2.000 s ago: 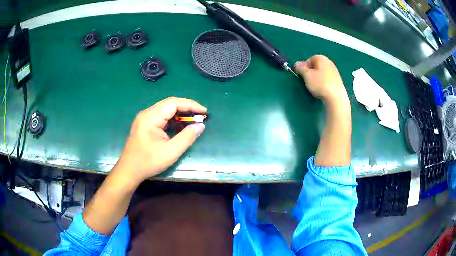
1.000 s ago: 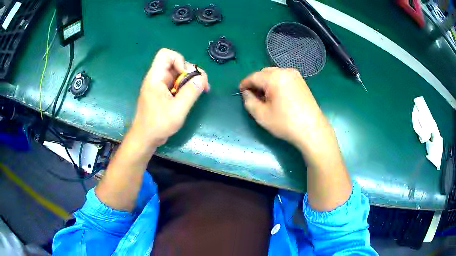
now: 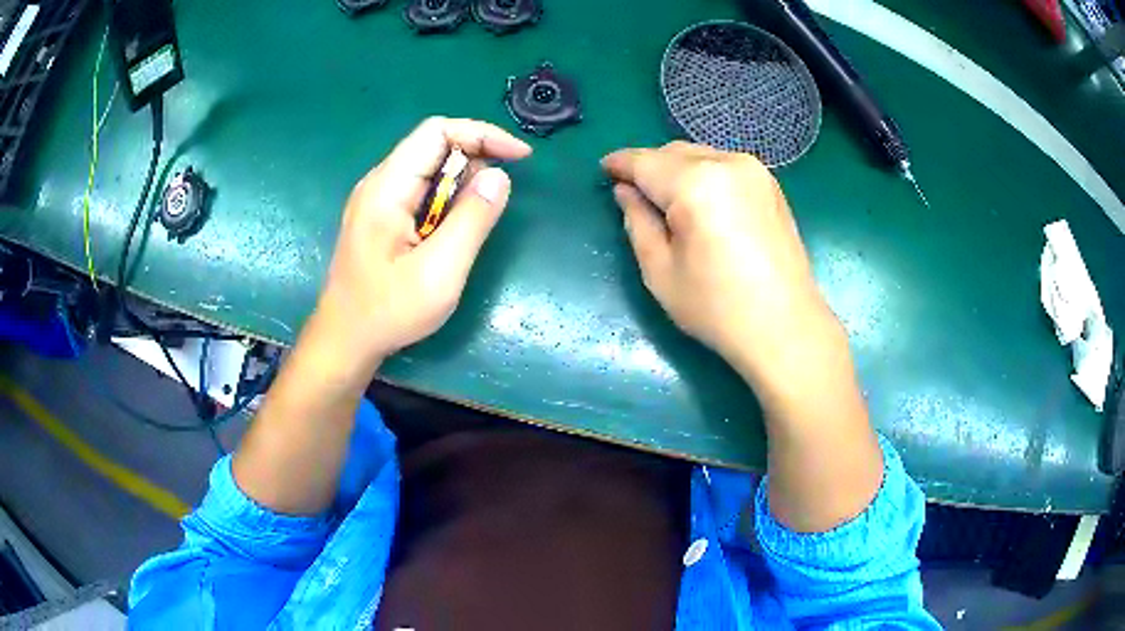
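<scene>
My left hand point(image 3: 413, 240) holds a small unit with an orange strip and white end point(image 3: 442, 195), mostly hidden in the palm and fingers. My right hand point(image 3: 716, 234) is to its right, thumb and index finger close together; a tiny dark speck shows at the fingertips, too small to identify. The hands are apart. A black round housing point(image 3: 543, 99) lies on the green mat just beyond the gap between them. The dimpled black screw dish point(image 3: 740, 93) lies beyond my right hand.
The black electric screwdriver point(image 3: 851, 93) lies right of the dish, bit toward me. More housings point(image 3: 438, 10) are cut off at the top edge. Another housing point(image 3: 183, 203) lies left, near the adapter point(image 3: 148, 56) and its cord. White crumpled pieces point(image 3: 1076, 314) lie far right.
My right hand left the screwdriver's tip and came over beside my left hand, then drew slightly away from it. The left hand turned the unit. The view shifted and turned.
</scene>
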